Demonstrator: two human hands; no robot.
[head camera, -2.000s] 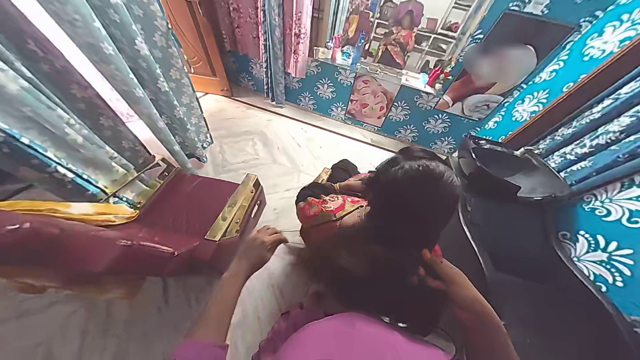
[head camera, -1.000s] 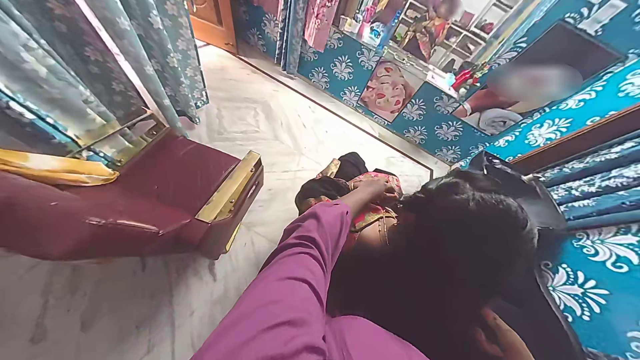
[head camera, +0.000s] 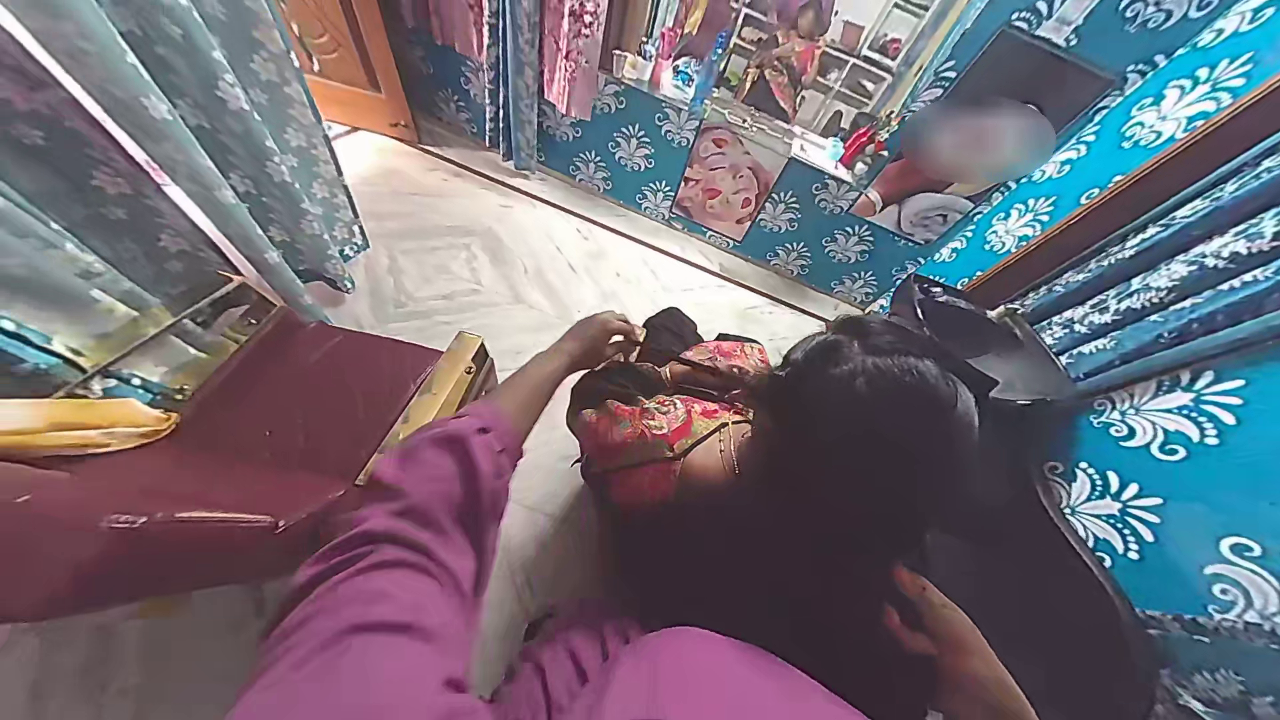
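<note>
A person with long dark hair (head camera: 860, 440) sits in front of me, seen from above and behind, wearing a red patterned garment (head camera: 650, 440) with dark cloth around it. My left hand (head camera: 600, 340) reaches past this person, its fingers bent at the edge of the dark cloth (head camera: 670, 335); whether they grip anything is unclear. At the lower right, my right hand (head camera: 935, 615) rests against the hair, fingers partly hidden, so its hold cannot be made out.
On the left is a maroon padded seat (head camera: 290, 410) with a gold-coloured edge and a yellow cloth (head camera: 80, 425). A black basin (head camera: 985, 340) stands at the right. Patterned curtains (head camera: 250, 130), a wooden door (head camera: 345, 65) and a mirror (head camera: 800, 60) with bottles lie beyond.
Two seconds ago my left hand was low beside the seated person; one second ago it was at the red garment. Now it is farther out at the dark cloth. My right hand stays by the hair.
</note>
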